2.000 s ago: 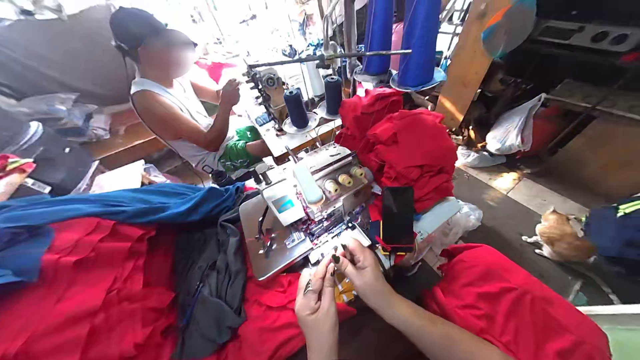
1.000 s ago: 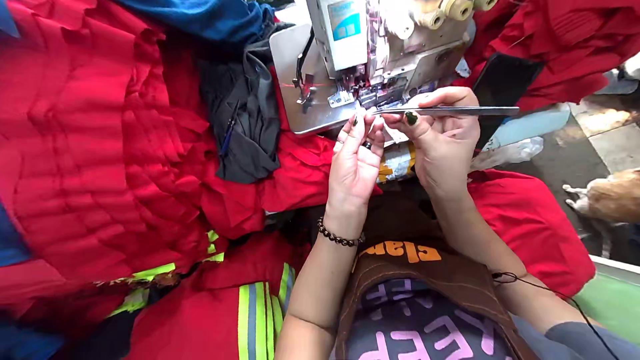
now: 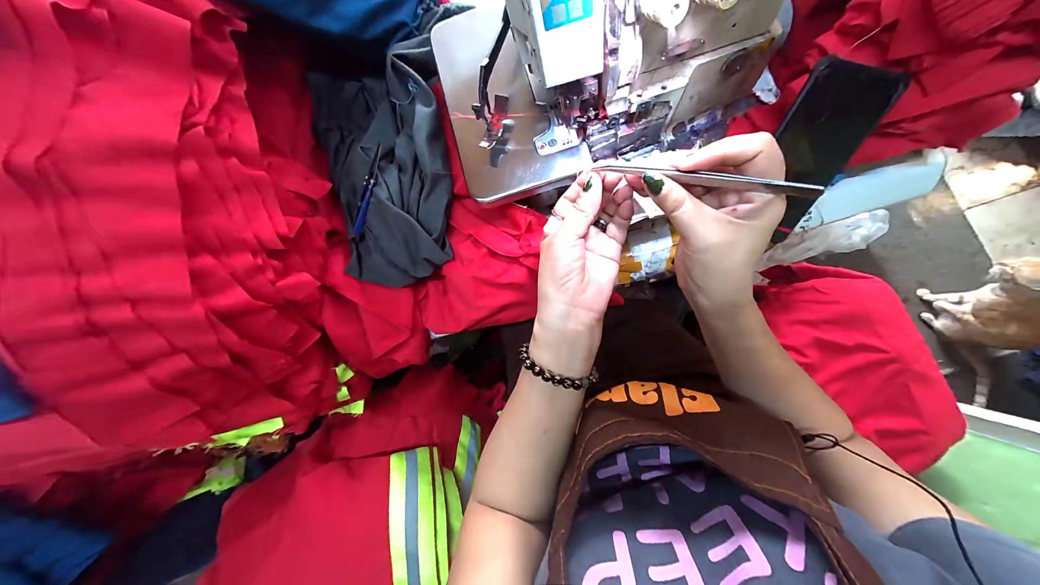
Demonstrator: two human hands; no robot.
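Observation:
My right hand grips a pair of metal tweezers between thumb and fingers, its narrow tip pointing left. My left hand, palm up with a beaded bracelet at the wrist, has thumb and fingertips pinched together at that tip. Whatever lies between those fingertips is too small to make out. Just beyond both hands stands an overlock sewing machine, its needle and looper area uncovered. The machine's metal plate lies to the left of the needle area.
Stacked red fabric fills the left. Dark grey cloth with a blue pen-like tool lies beside the plate. A black phone rests right of the machine. Red garments with reflective strips are at lower left. A cat lies at right.
The view has tilted down since two seconds ago. The tweezers show in my right hand one second ago and now; both hands stay close together at the machine.

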